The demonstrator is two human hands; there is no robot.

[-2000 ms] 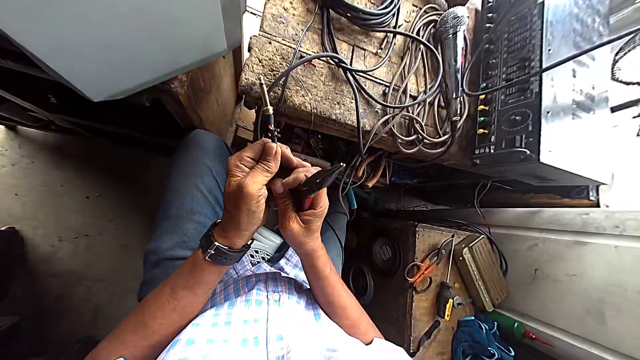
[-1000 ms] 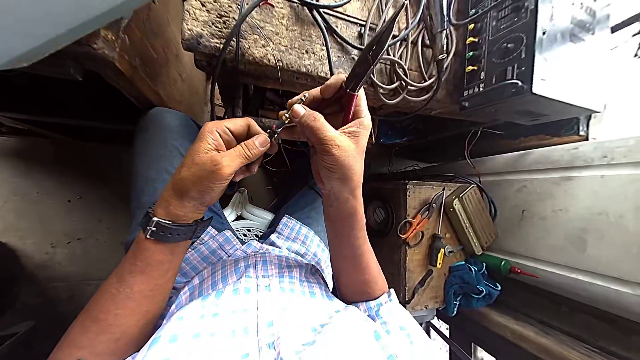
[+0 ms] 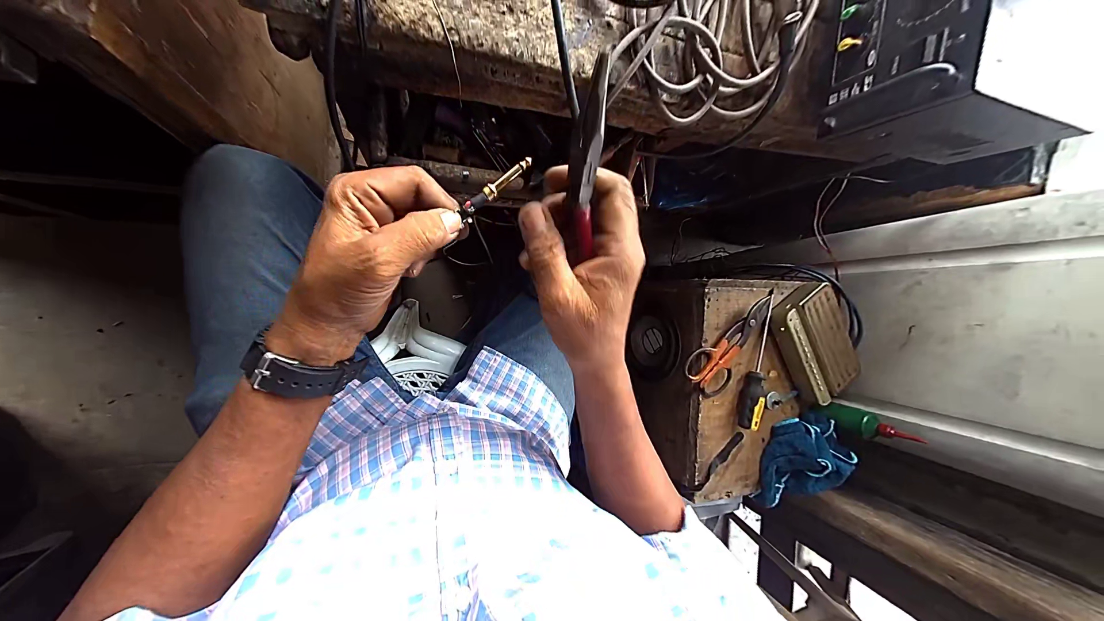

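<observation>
Between the thumb and fingers of my left hand (image 3: 379, 237) is the rear end of a gold-coloured audio jack plug (image 3: 504, 183), its tip pointing up and right. A dark cable part and a small reddish spot show by my fingertips. My right hand (image 3: 591, 250) holds long-nose pliers (image 3: 591, 129) with a red handle, jaws pointing up. The pliers stand apart from the plug, and most of their handles are hidden in the palm. The two hands are a short way apart, above my lap.
Ahead is a worn wooden bench (image 3: 509, 52) with coiled grey cable (image 3: 707, 78) and a black audio mixer (image 3: 914, 60). At right, a wooden speaker box (image 3: 716, 448) carries orange-handled scissors (image 3: 718, 362), a screwdriver (image 3: 753, 397), a metal-cased box (image 3: 819, 345) and a blue cloth (image 3: 806, 457).
My hands have moved apart; a second ago the fingers of both were at the plug. The pliers now point more steeply upward. The view has shifted downward from the bench.
</observation>
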